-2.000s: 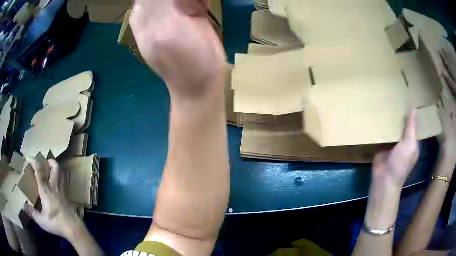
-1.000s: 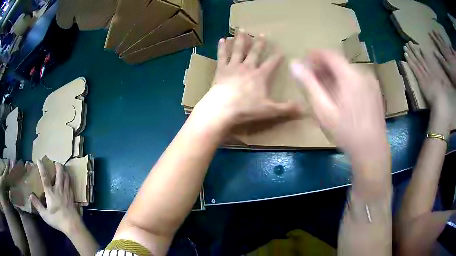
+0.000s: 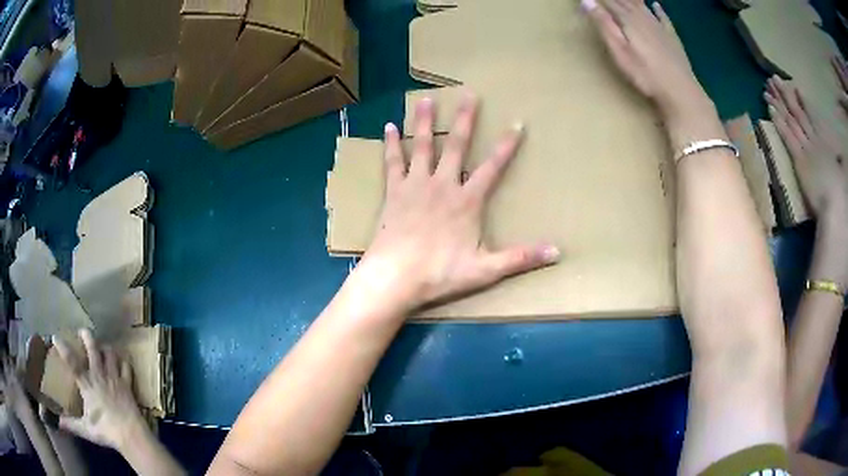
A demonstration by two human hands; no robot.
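A stack of flat tan cardboard blanks (image 3: 595, 223) lies in front of me, its layered edge toward me, side tabs at the left and rounded lobes at the far left. My left hand (image 3: 437, 214) rests palm down on its left part, fingers spread, holding nothing. My right hand (image 3: 642, 46) is on the far right part of the top blank, fingers extended and apart, near the picture's top edge. My right forearm hides part of the stack's right side.
Finished brown boxes (image 3: 279, 84) lean in a fan at upper left on the dark green table (image 3: 251, 242). At far left another worker's hand (image 3: 102, 390) works on a blank beside a stack (image 3: 116, 232). At right another person's hand (image 3: 809, 149) is on blanks.
Two seconds ago a blank was lifted and tilted by my right hand; now the blanks lie flat. Since one second ago my right hand has moved to the far side; my left hand stays spread on the stack.
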